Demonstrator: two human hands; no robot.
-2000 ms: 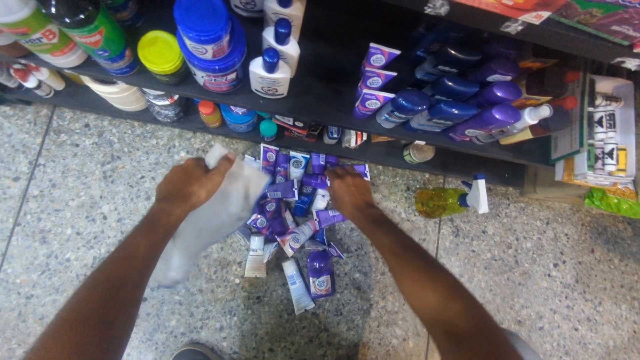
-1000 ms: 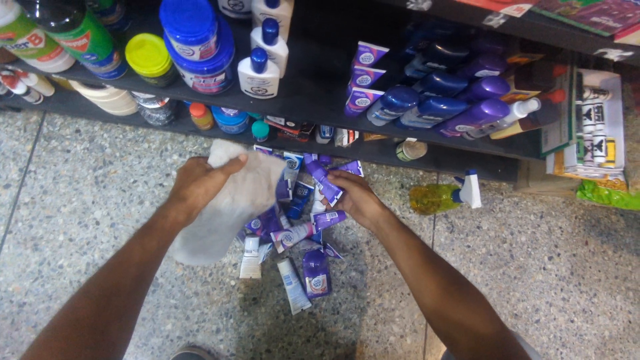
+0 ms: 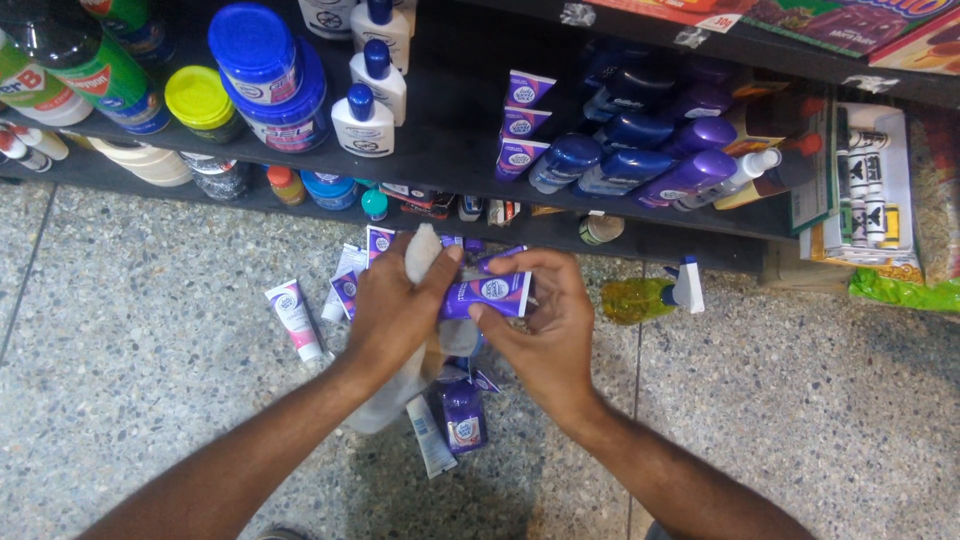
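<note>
A purple Lady Speed Stick tube (image 3: 495, 291) is pinched between the thumb and fingers of my right hand (image 3: 544, 330). My left hand (image 3: 397, 300) grips a whitish cloth (image 3: 390, 401) against the tube's left end. Below both hands, more deodorant tubes lie in a loose pile on the speckled floor, partly hidden. A white and pink tube (image 3: 294, 319) lies to the left of the pile. On the near side are a purple deodorant bottle (image 3: 463, 416) and a pale tube (image 3: 431, 436).
Black shelving (image 3: 450, 165) runs across beyond my hands, with three upright purple tubes (image 3: 521, 159), blue and purple bottles and gel tubs (image 3: 274, 97). A spray bottle (image 3: 637, 300) with yellow liquid lies on the floor at right. Beyond it stands a box of small bottles (image 3: 870, 187).
My hands have come together, bringing the cloth and a purple tube into contact. My right hand was among the piled tubes two seconds ago, then lifted one. A white and pink tube now lies farther left.
</note>
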